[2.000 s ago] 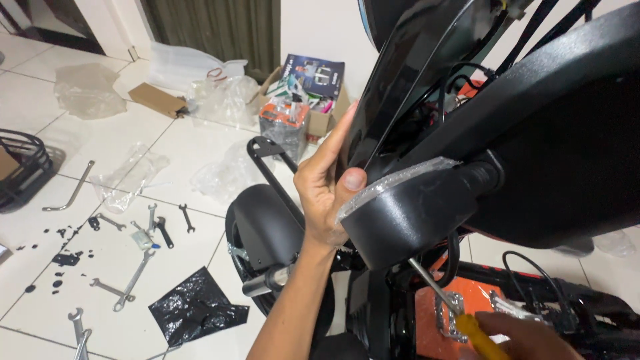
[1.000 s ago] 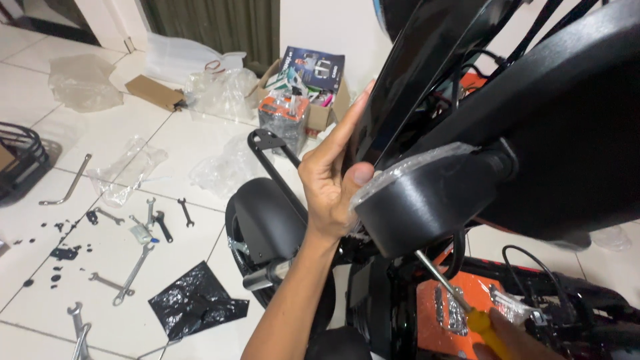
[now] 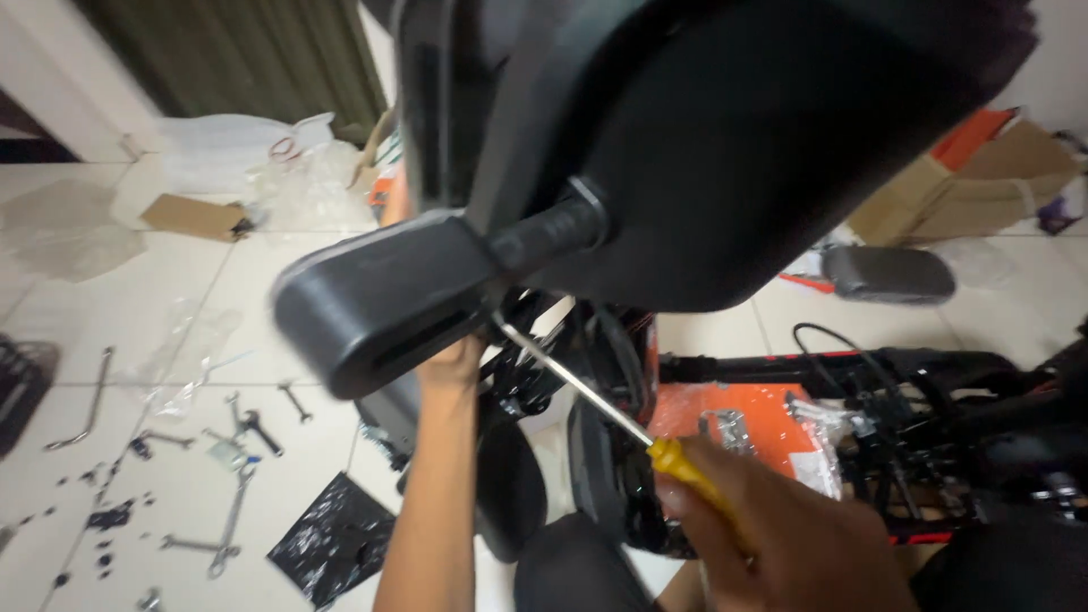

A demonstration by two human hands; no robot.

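My right hand is closed around the yellow handle of a screwdriver. The screwdriver's metal shaft slants up to the left, and its tip meets the underside of a black plastic housing, near where a short ribbed stem joins a large black panel. Behind the housing, my left hand is mostly hidden; only the wrist and part of the hand show, so what its fingers hold cannot be made out. Black cables and dark vehicle parts lie just beyond the screwdriver.
Wrenches, small dark parts and a black plastic sheet lie on the tiled floor at left. An orange panel sits by the black frame at right. Behind are an open cardboard box and a dark padded piece.
The black housing and large panel have turned, and the ribbed stem now shows more fully. My left hand, plainly seen against the dark panel before, is now largely behind the housing. The view has shifted.
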